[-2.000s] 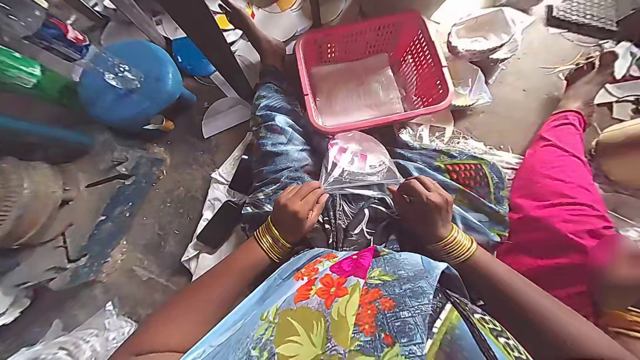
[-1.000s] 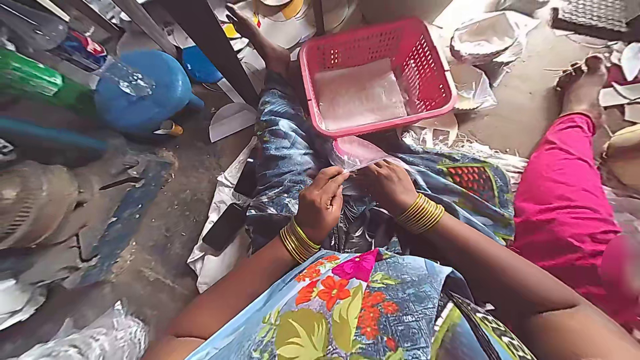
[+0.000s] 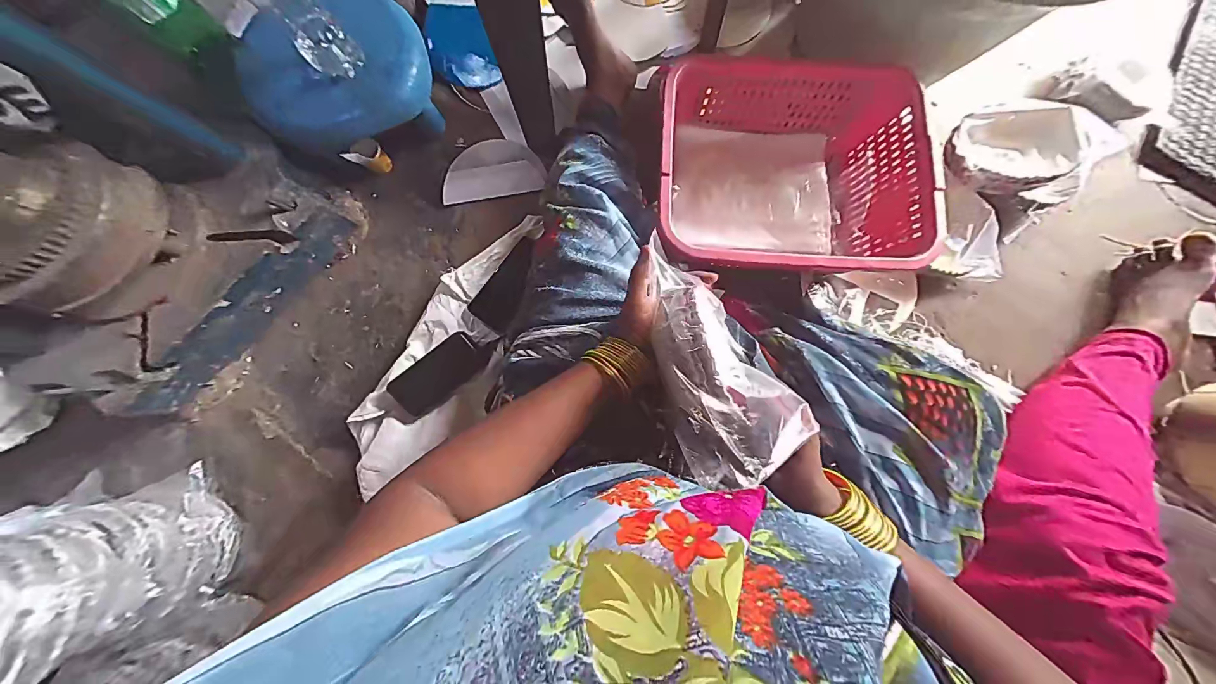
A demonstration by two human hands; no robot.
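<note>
A clear plastic bag (image 3: 727, 380) lies lengthwise between my two hands over my lap, its contents hard to make out through the glare. My left hand (image 3: 643, 299), with gold bangles at the wrist, holds the bag's upper end from the left side. Under the bag's lower right end is my right hand (image 3: 800, 470), mostly covered by the plastic. Just beyond the bag stands a pink perforated plastic basket (image 3: 803, 258), and a flat stack of clear plastic (image 3: 755, 185) rests inside it.
A dark phone (image 3: 437, 373) lies on white cloth left of my leg. A blue plastic stool (image 3: 332, 81) stands at the upper left, and wrapped stacks (image 3: 114, 560) lie lower left. Another person's leg in pink (image 3: 1073, 475) extends at the right. An open white sack (image 3: 1021, 147) sits beyond the basket.
My hands were close together at the bag's near edge; now they are apart, the left farther forward and the right nearer my body. The bag has turned lengthwise between them.
</note>
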